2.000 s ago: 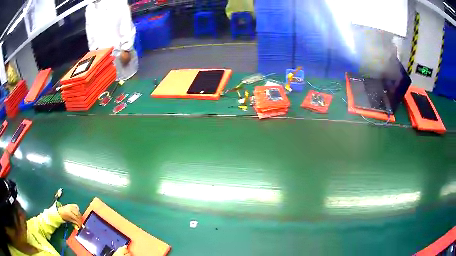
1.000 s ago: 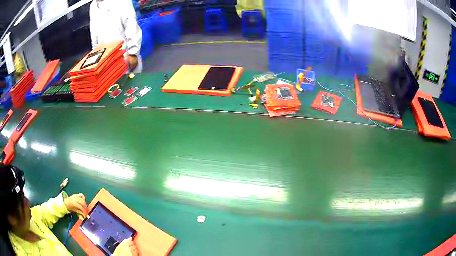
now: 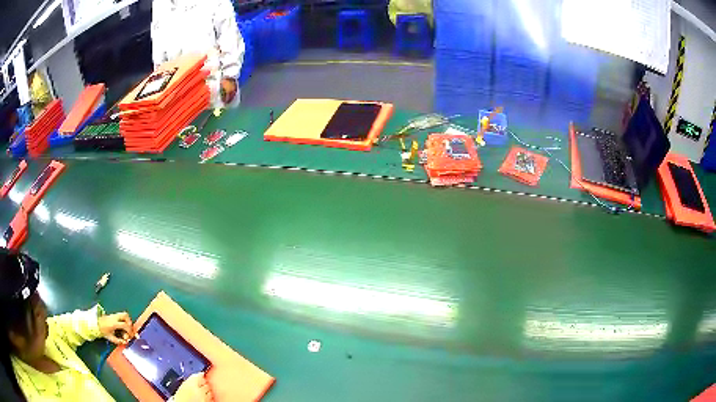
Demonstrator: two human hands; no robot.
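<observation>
Neither of my hands is in the picture. Nearest in front of me is the glossy green line surface point(image 3: 408, 377). A small white piece point(image 3: 314, 345) lies flat on it, with a tiny dark speck to its right. The corner of an orange-red pad point(image 3: 704, 395) is cut off by the lower right edge, and what lies on it is out of view. At the lower left, a tablet point(image 3: 166, 355) with a lit bluish screen lies on an orange pad point(image 3: 235, 369). Another person's hands point(image 3: 116, 327) are at the tablet's left and lower edges.
A person in yellow sits at the lower left. Across the line are stacked orange pads point(image 3: 165, 110), a pad with a black panel point(image 3: 302, 122), small pads with boards point(image 3: 453, 161), a blue bin point(image 3: 494, 124) and an open laptop point(image 3: 616, 161). A person in white stands behind.
The far-side items have shifted right in the picture as the view turned slightly left. Less of the orange pad at the lower right shows. The seated person's hands remain at the tablet.
</observation>
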